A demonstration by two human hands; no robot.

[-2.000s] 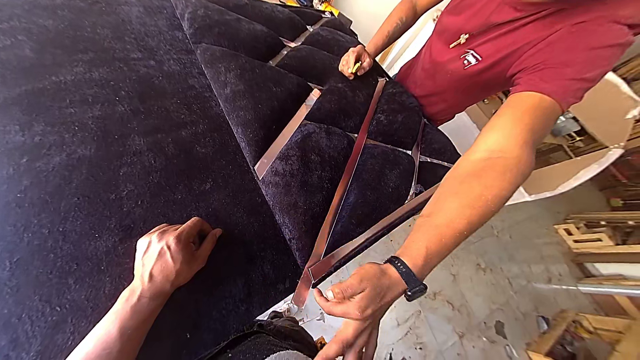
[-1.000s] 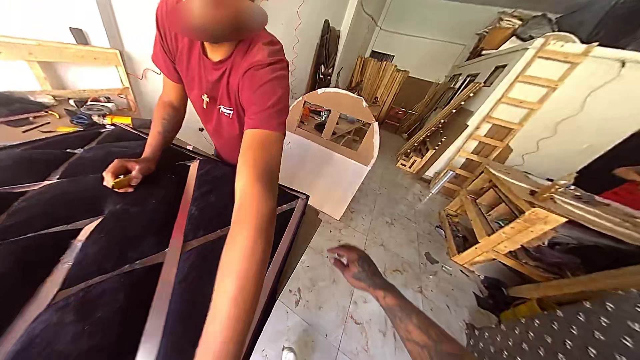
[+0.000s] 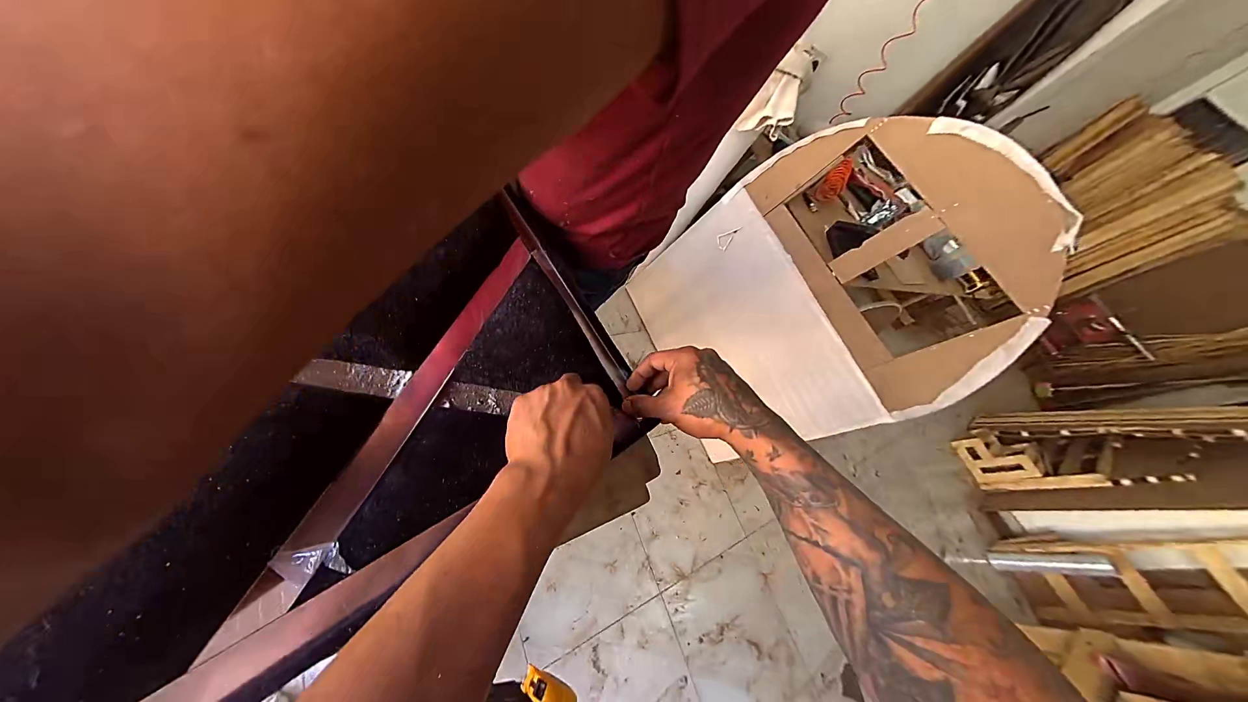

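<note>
A dark velvet-like upholstered panel [image 3: 517, 331] carries shiny reddish strips [image 3: 419, 400] that cross its face and run along its edges. Near its corner, my left hand [image 3: 561, 429] is curled with knuckles up; its fingertips are hidden, so its hold cannot be told. My right hand [image 3: 682, 390], on the tattooed arm, pinches the end of the edge strip [image 3: 585, 322] between thumb and forefinger. The two hands are almost touching. Crumpled clear film [image 3: 312, 561] lies where strips meet at the lower left.
Another person's bare arm [image 3: 244, 195] fills the upper left, close to the camera, with a red shirt [image 3: 624, 156] beyond. Past the corner stands a rounded board frame [image 3: 985, 185] with a white lower part [image 3: 770, 322]. Wooden racks [image 3: 1072, 458] line the right. A yellow-and-black tool [image 3: 546, 685] shows below.
My right hand, held over the floor a second ago, is now at the panel's corner, and my left hand is there too. The other person's arm looms closer. The view has swung strongly.
</note>
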